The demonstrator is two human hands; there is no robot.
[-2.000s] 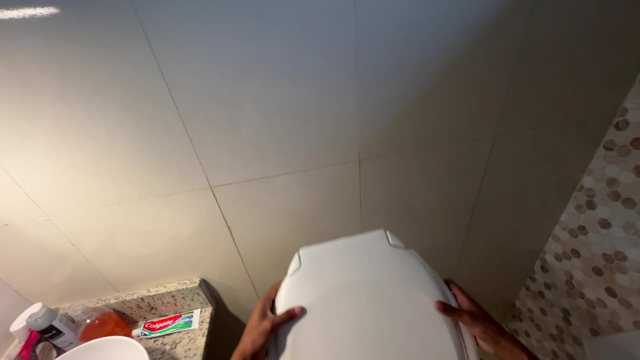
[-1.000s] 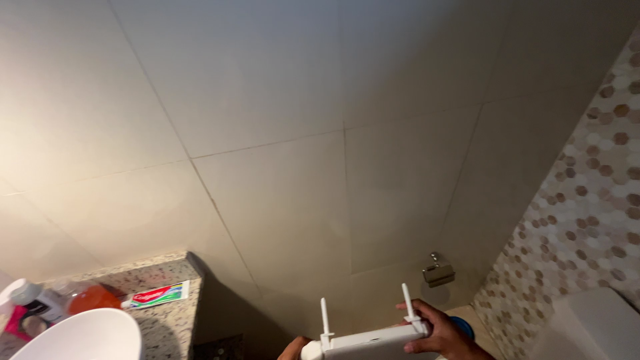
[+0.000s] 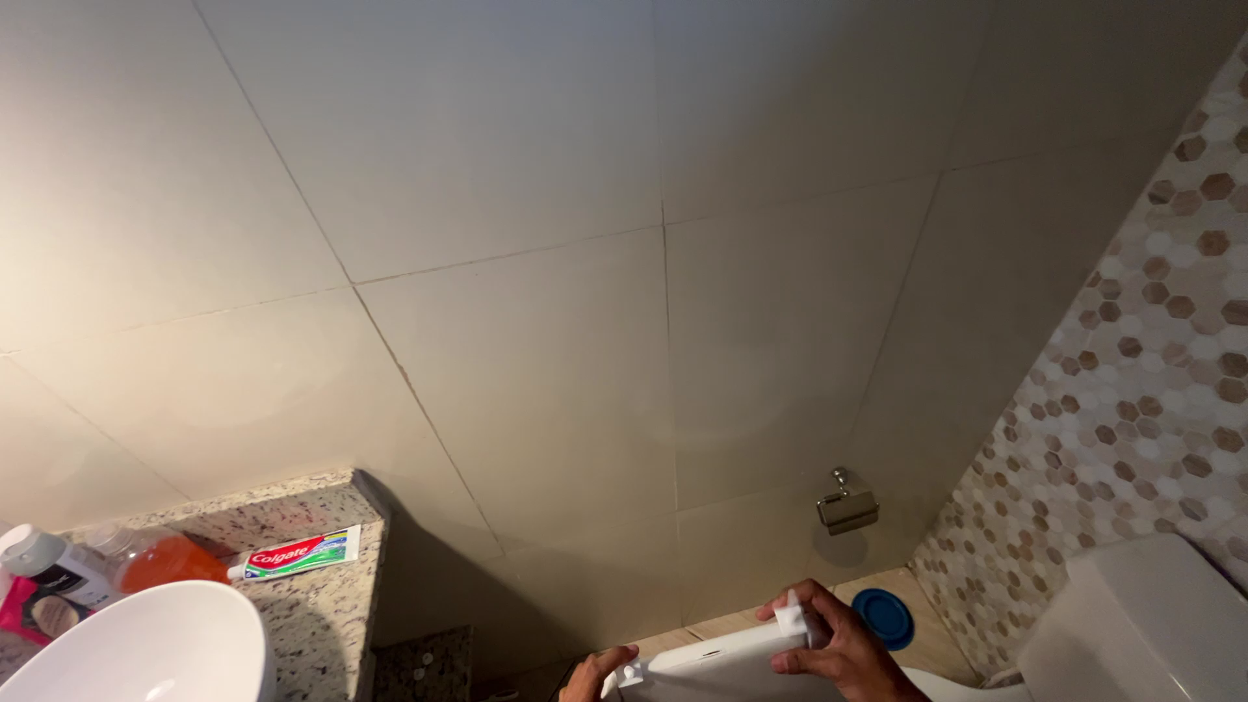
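A white toilet seat with its lid [image 3: 731,655] is held at the bottom edge of the view, its hinge edge up. My right hand [image 3: 843,648] grips the right hinge end, fingers around a white plastic fitting [image 3: 792,616]. At the left hinge end, my left hand [image 3: 597,675] holds the seat beside another small white fitting [image 3: 632,671]. The lower part of the seat is cut off by the frame. Right of it, part of the white toilet bowl [image 3: 960,687] shows below the cistern [image 3: 1136,624].
At left, a granite counter [image 3: 312,624] bears a white basin [image 3: 156,648], a Colgate toothpaste tube [image 3: 300,554], an orange-liquid bottle [image 3: 171,561] and a white-capped bottle [image 3: 58,561]. A metal paper holder [image 3: 846,511] hangs on the tiled wall above a blue round object [image 3: 882,618].
The seat has turned from its broad face showing to its hinge edge showing, lower in view. The two long white pins that stood up from it one second ago no longer stand up.
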